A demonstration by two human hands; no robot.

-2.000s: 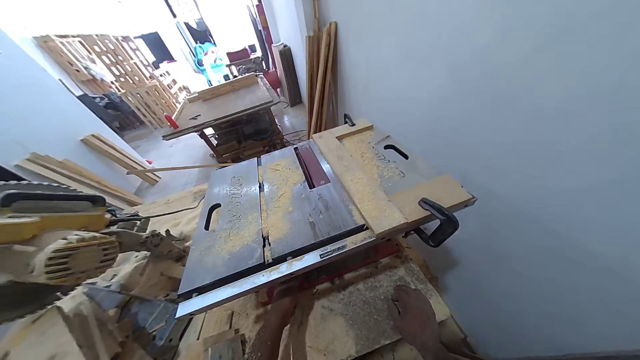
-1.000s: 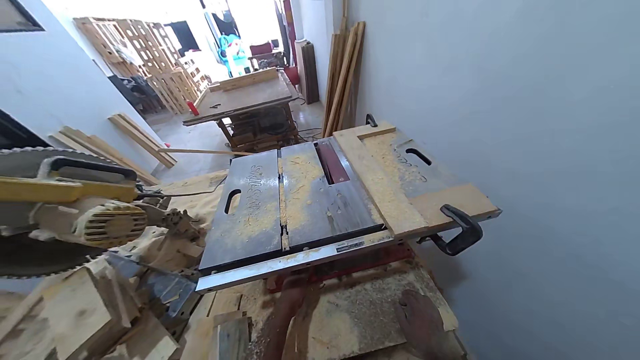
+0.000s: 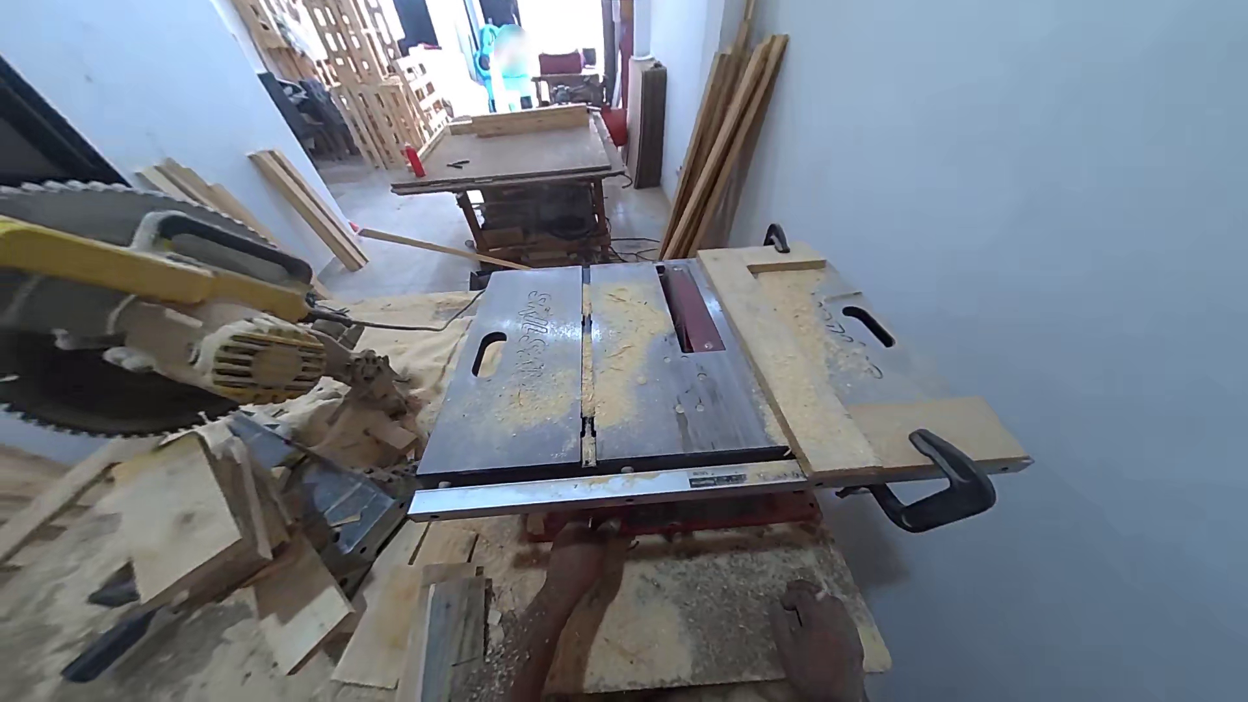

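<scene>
A table saw with a metal top dusted with sawdust stands in front of me. A wooden fence lies along its right side, held by a black clamp at the near edge and a smaller clamp at the far edge. My left hand reaches under the front rail, at the red saw base; its fingers are partly hidden. My right hand rests on the sawdust-covered board below the saw, its fingers curled; whether it holds anything is unclear.
At the left is a yellow miter saw with a large toothed blade, above stacked wood offcuts. Planks lean on the right wall. Behind are a worktable and wooden pallets. A person is in the far background.
The view has shifted, so the saw sits further right than two seconds ago. My left hand remains under the front rail and my right hand on the board.
</scene>
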